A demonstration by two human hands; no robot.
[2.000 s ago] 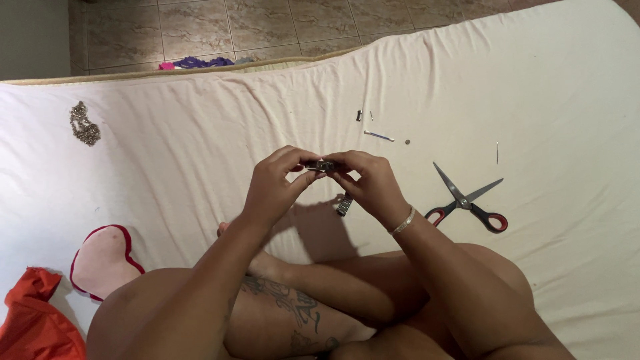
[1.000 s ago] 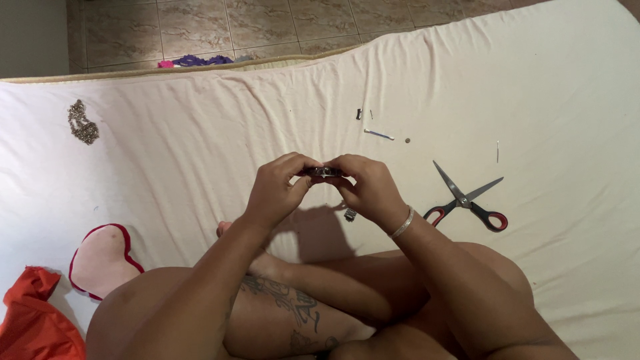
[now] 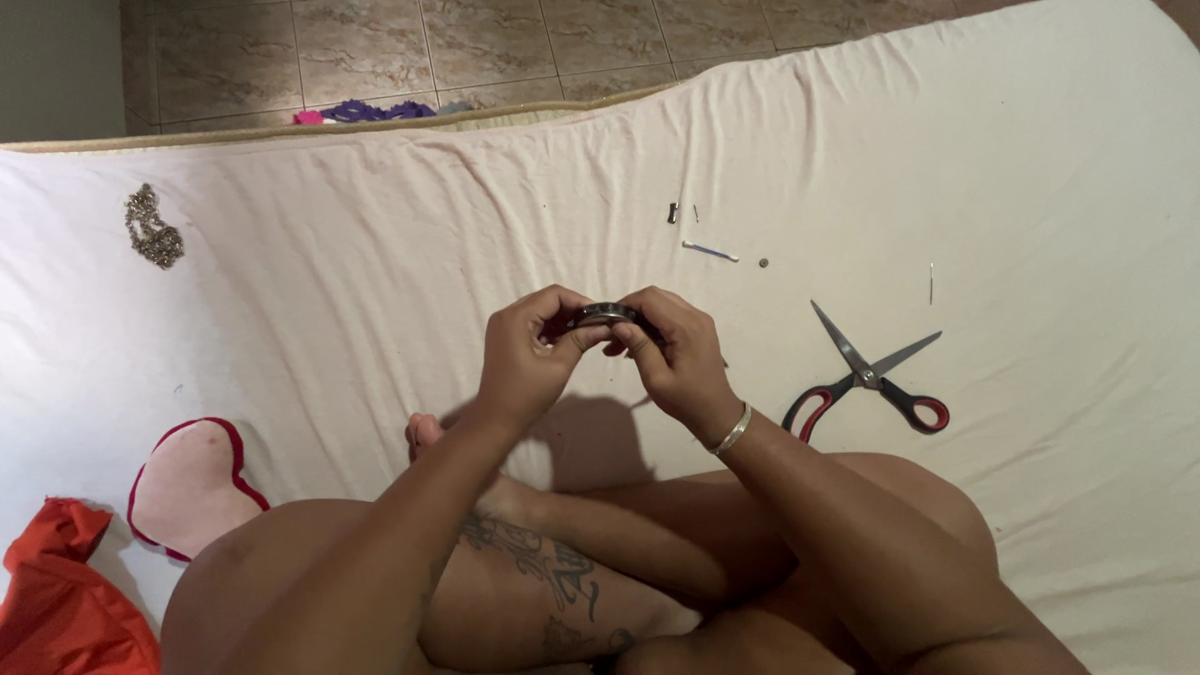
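Between the fingertips of both hands is a dark, round metal object [image 3: 606, 312], which looks like a watch case, seen nearly edge-on. My left hand [image 3: 534, 352] pinches its left side, thumb below and fingers above. My right hand [image 3: 677, 352] grips its right side in the same way, and a bracelet [image 3: 734, 429] circles that wrist. The fingers hide part of the object. Beyond the hands a cotton swab [image 3: 711, 251] lies on the sheet beside a small round metal piece [image 3: 763, 263], a small dark metal piece [image 3: 672, 213] and a thin pin [image 3: 696, 214].
Scissors [image 3: 870, 378] with black and red handles lie with blades apart on the right, below a thin needle-like piece [image 3: 931, 283]. A bundled chain [image 3: 153, 228] sits far left on the sheet [image 3: 375, 244]. A heart-shaped cushion [image 3: 192, 487] and red cloth [image 3: 70, 595] are lower left.
The round object is tilted differently between my fingers. A metallic linked piece that showed below my right hand in the earlier frames is now out of sight.
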